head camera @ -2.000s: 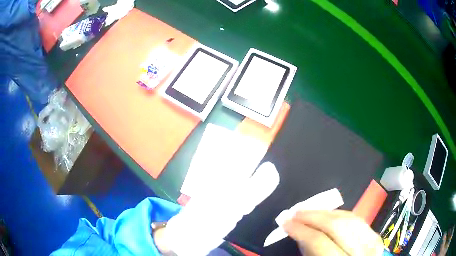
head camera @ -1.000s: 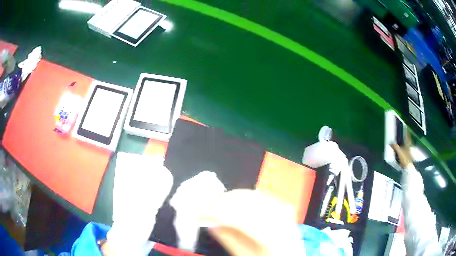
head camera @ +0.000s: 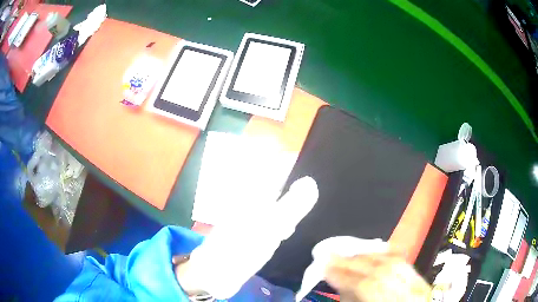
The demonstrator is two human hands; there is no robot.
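Observation:
My left hand [head camera: 262, 236], in a white glove, lies over the left edge of a large black flat sheet or mat [head camera: 360, 177]. Beside it is a plain white rectangle [head camera: 221, 168], perhaps a box lid. Glare merges the two, so I cannot tell whether the hand grips it. My right hand [head camera: 383, 277], mostly bare-looking and blurred, holds a crumpled white cloth [head camera: 339, 250] over the lower part of the black surface. Two white box trays with framed pale-screen tablets, one left [head camera: 190, 84] and one right [head camera: 262, 75], lie side by side beyond my hands.
A black tool tray [head camera: 441, 245] at right holds a tape ring [head camera: 490, 181], white strips and yellow tools. A white bottle [head camera: 455, 155] stands by it. A printed packet [head camera: 138, 84] lies on the left orange mat [head camera: 118, 141]. A blue-sleeved person [head camera: 17, 118] is at left.
The view has swung, shifting the bench items. My right hand, close to my left a second ago, is now further right with the cloth. The other person's reaching hand at right is out of view.

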